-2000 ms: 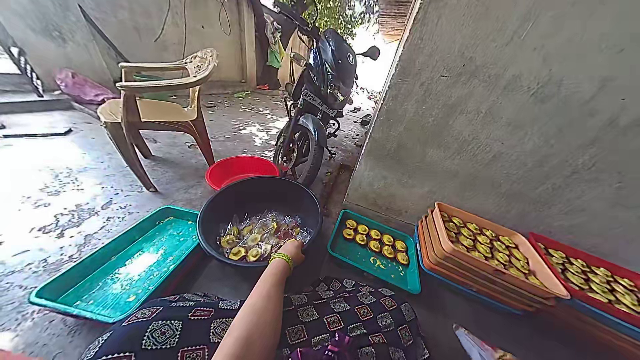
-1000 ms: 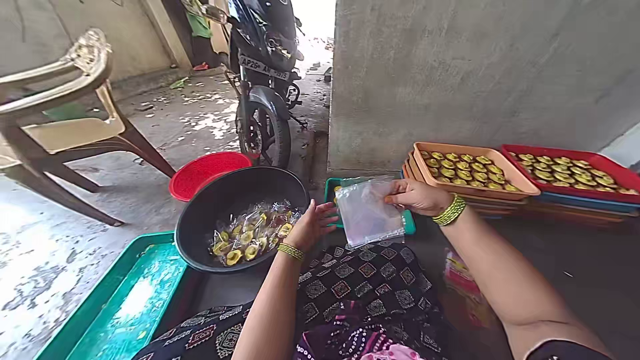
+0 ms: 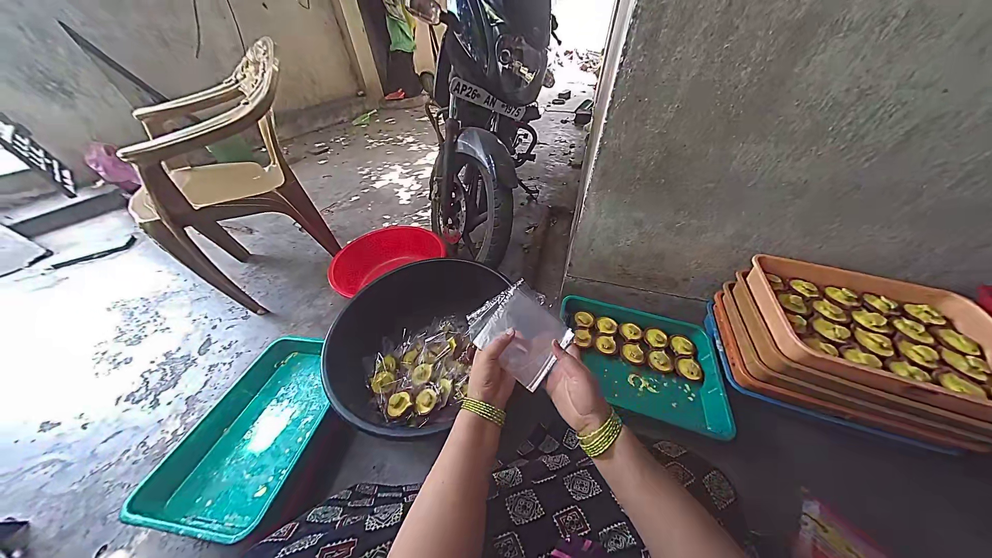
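Clear plastic bags (image 3: 521,335) are pinched between my two hands, above the right rim of a black tub (image 3: 349,333). My left hand (image 3: 493,370) grips their lower left side, and my right hand (image 3: 573,386) holds the right edge. In the tub lie several yellow-topped round pieces (image 3: 422,375) wrapped in clear plastic. Right of my hands, a green tray (image 3: 659,404) holds two rows of unwrapped yellow-topped rounds (image 3: 632,332).
A second green tray (image 3: 225,457) with scattered crumbs lies at the left. Behind the tub are a red basin (image 3: 380,252), a plastic chair (image 3: 225,182) and a motorcycle (image 3: 484,147). Stacked orange trays (image 3: 868,387) of rounds stand right by the wall (image 3: 783,147).
Two seconds ago my left hand was in the black tub; both hands are now together on the plastic bags. Since one second ago, my left hand has taken hold of them. The view has shifted.
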